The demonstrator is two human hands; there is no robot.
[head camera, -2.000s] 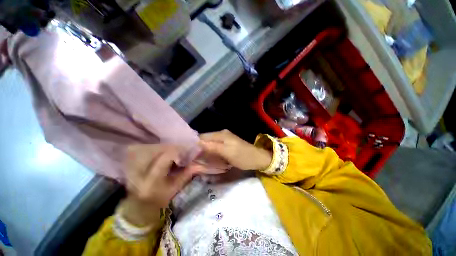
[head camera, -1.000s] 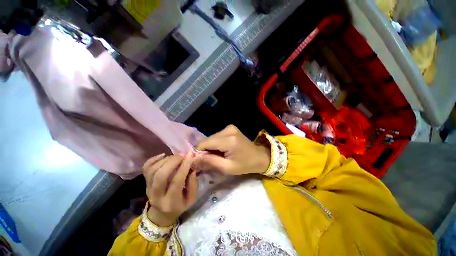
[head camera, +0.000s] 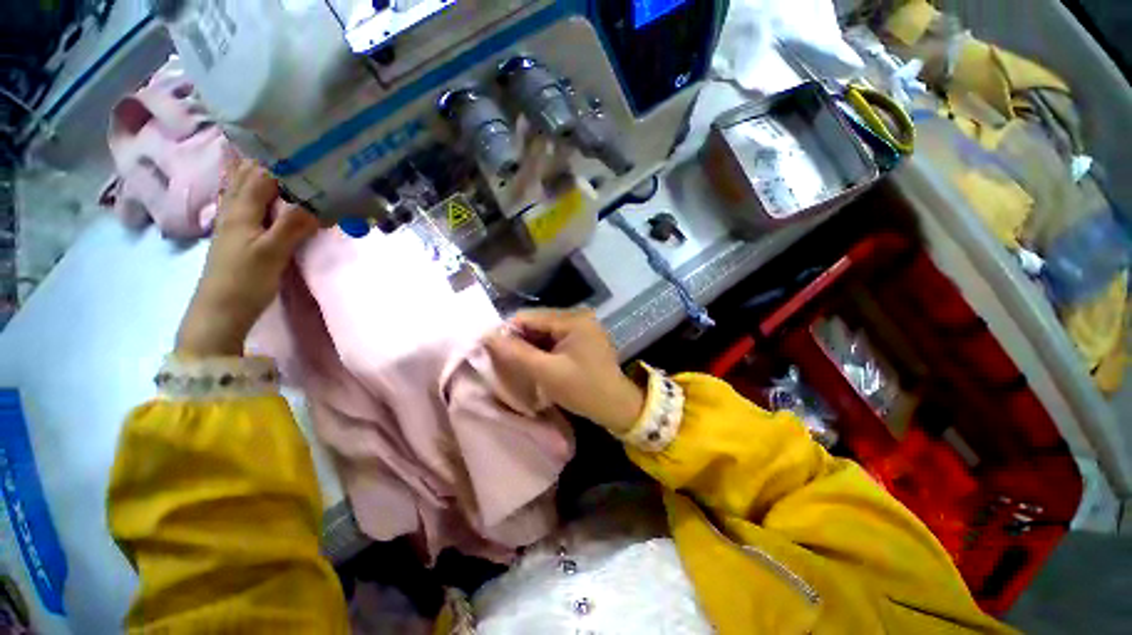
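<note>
A pale pink garment piece runs from the needle area of the white overlock machine over the table's front edge and hangs in folds toward my lap. My left hand is at the left of the machine head, its fingers bent down on the pink fabric behind the needle area; its fingertips are partly hidden. My right hand pinches the fabric's right edge in front of the presser foot. More pink fabric lies bunched on the table beyond my left hand.
An open metal tin with pale contents stands right of the machine, with yellow-green-handled scissors beside it. A red basket is below the table at right. A grey bin with cloth pieces is at far right. A blue label lies at left.
My hands were together at the fabric edge near my lap. My left hand has moved up behind the machine head, my right toward the needle. The view has shifted, showing the machine and tin.
</note>
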